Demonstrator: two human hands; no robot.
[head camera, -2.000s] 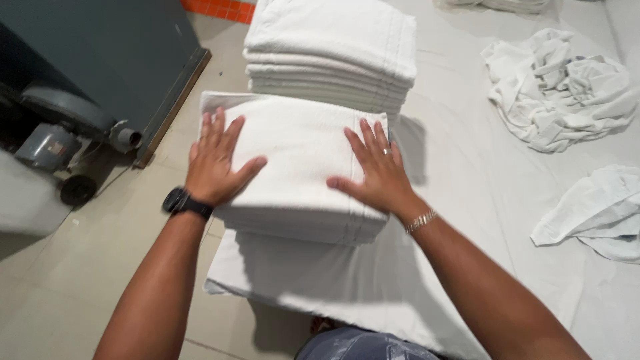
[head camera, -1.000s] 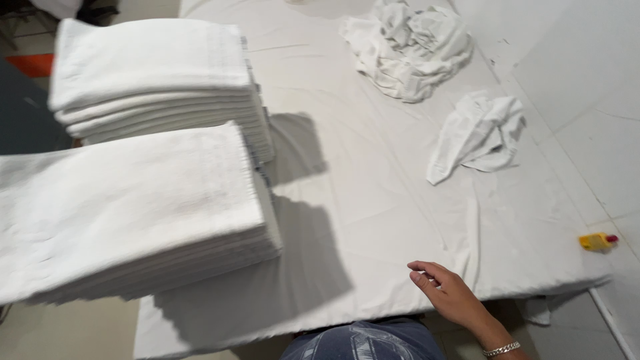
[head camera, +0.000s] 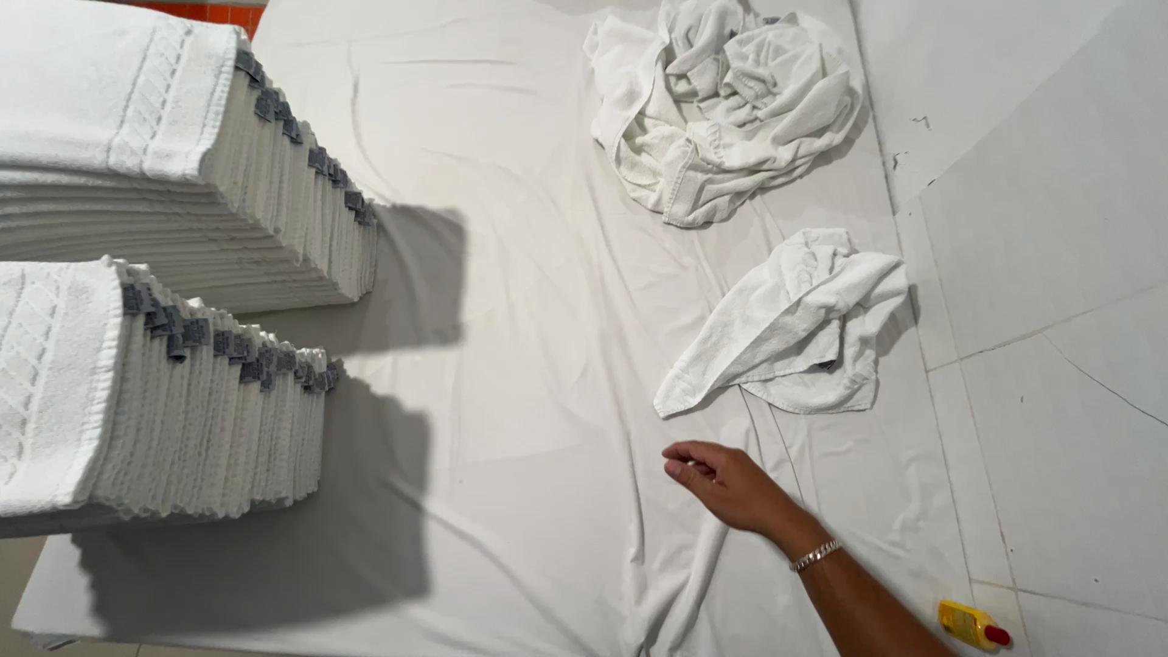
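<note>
My right hand (head camera: 721, 482), with a metal bracelet at the wrist, hovers over or rests near the white sheet; it holds nothing visible, its fingers loosely bent and close together. Just above it lies a crumpled white towel (head camera: 803, 328). Farther up is a larger heap of crumpled white towels (head camera: 721, 119). At the left stand two tall stacks of folded white towels, a nearer one (head camera: 210, 429) and a farther one (head camera: 283, 201), with grey tags along their edges. My left hand is out of view.
A white sheet (head camera: 520, 392) with wrinkles covers the table. White tiles (head camera: 1049, 365) run along the right side. A yellow bottle with a red cap (head camera: 973, 626) lies at the lower right. Orange tiles (head camera: 210, 13) show at the top left.
Both hands lay on the nearer towel stack two seconds ago. My right hand has left it and is now near the crumpled towel; my left hand has gone from view. The view has swung right.
</note>
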